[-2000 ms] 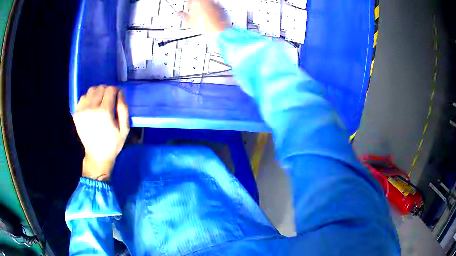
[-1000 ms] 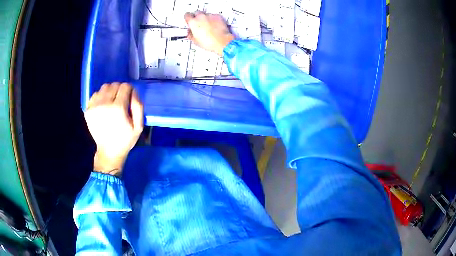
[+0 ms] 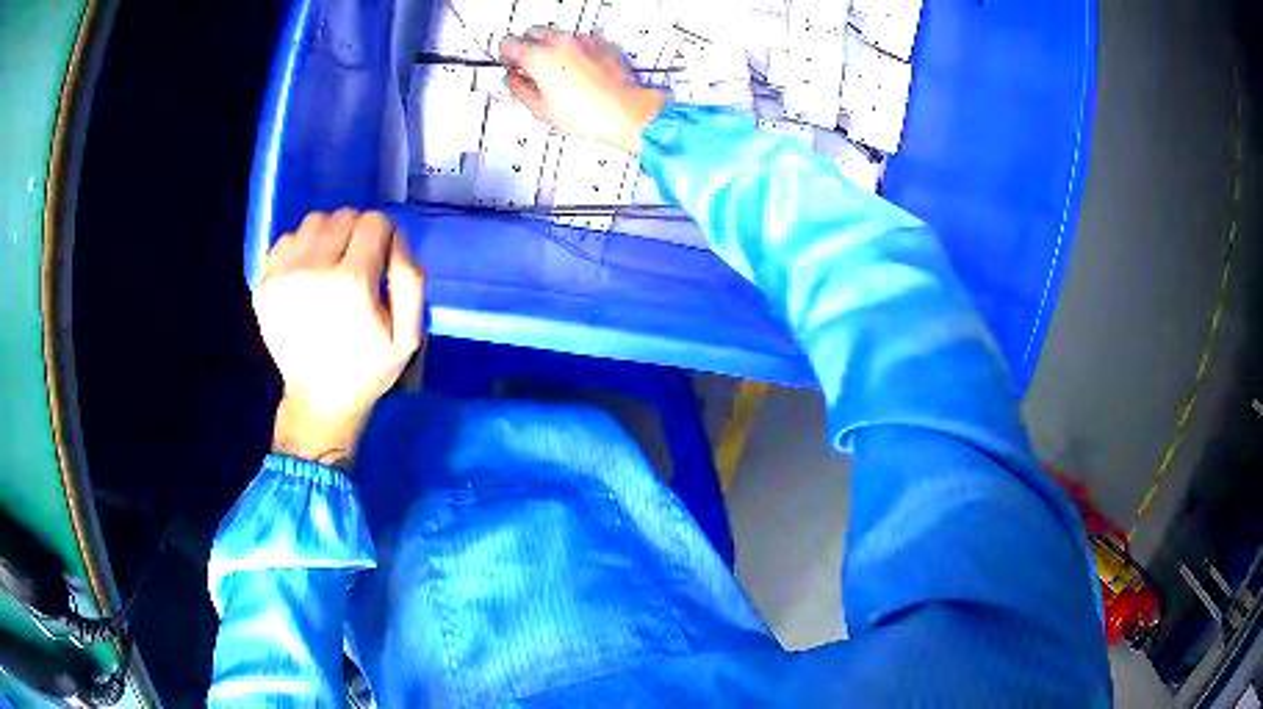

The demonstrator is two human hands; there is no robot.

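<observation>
A large blue tub (image 3: pixel 596 305) stands in front of me, holding many flat white plates (image 3: pixel 520 159) with small holes. Thin dark cables (image 3: pixel 610 212) lie among the plates. My left hand (image 3: pixel 339 298) is curled over the tub's near left corner, gripping the rim. My right hand (image 3: pixel 571 86) is inside the tub, low over the plates, fingers bent. Whether its fingertips hold a plate or cable I cannot tell.
A green mat edge (image 3: pixel 35 277) runs along the far left. A dark gap lies between it and the tub. A red fire extinguisher (image 3: pixel 1129 603) stands on the grey floor (image 3: pixel 1150 277) at the right, near a yellow floor line. A blue frame (image 3: pixel 686 443) is under the tub.
My right hand was blurred over the plates and now rests lower and sharper, further left on them. My left hand stays on the rim. The whole view has shifted slightly.
</observation>
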